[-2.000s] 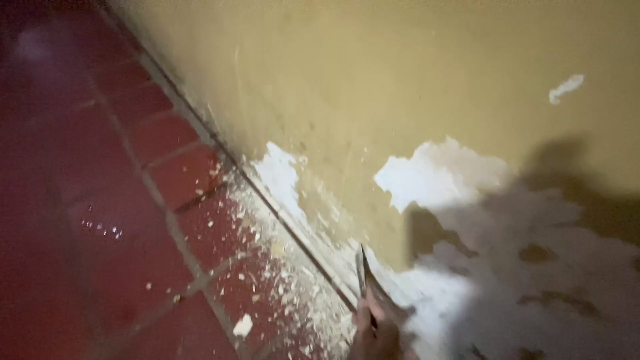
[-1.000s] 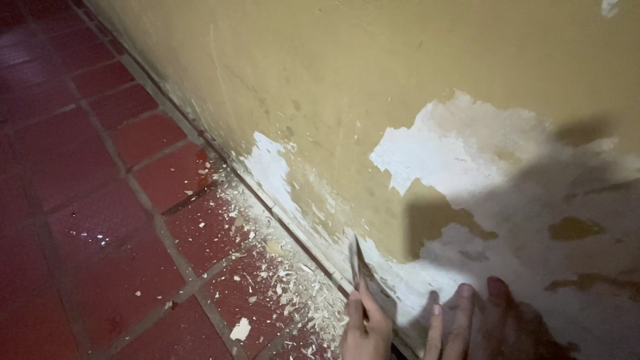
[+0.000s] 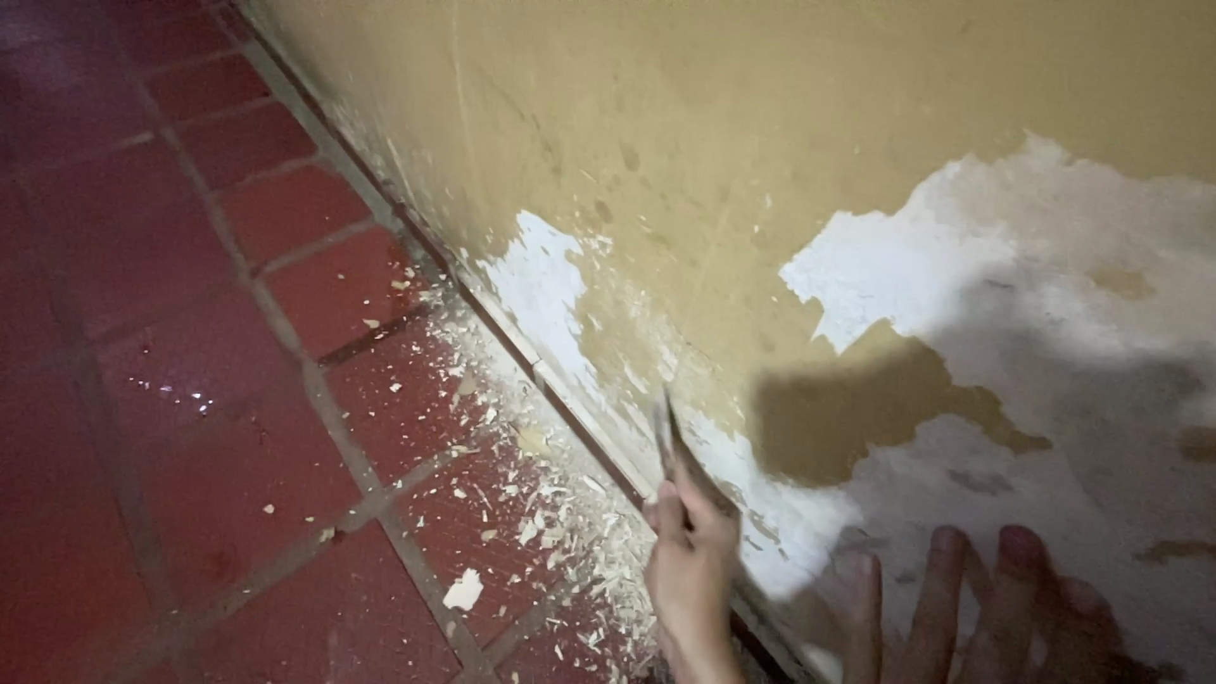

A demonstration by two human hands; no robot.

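My left hand [image 3: 692, 560], at the lower middle, grips a narrow pointed blade tool [image 3: 667, 427]; motion blur hides its exact kind. The tip points up at the yellow painted wall [image 3: 665, 123], near the edge of a white bared patch [image 3: 541, 285] low on it. To the right, my right hand [image 3: 959, 608] is spread with fingers upward against or close to the wall, over a larger bared patch [image 3: 893, 266]. Its palm is out of view, and it shows no tool.
Pale paint flakes [image 3: 570, 532] lie thickly along the wall's foot, beside a dark reddish edge strip [image 3: 503, 332]. Red floor tiles [image 3: 228, 475] with grey joints fill the left side. A larger white chip [image 3: 464, 590] rests on the tiles. Shadows fall across the wall.
My right hand, not distinguishable two seconds ago, shows at the wall in the later frames. My left hand keeps hold of the blade tool near the wall's foot. The view has shifted somewhat.
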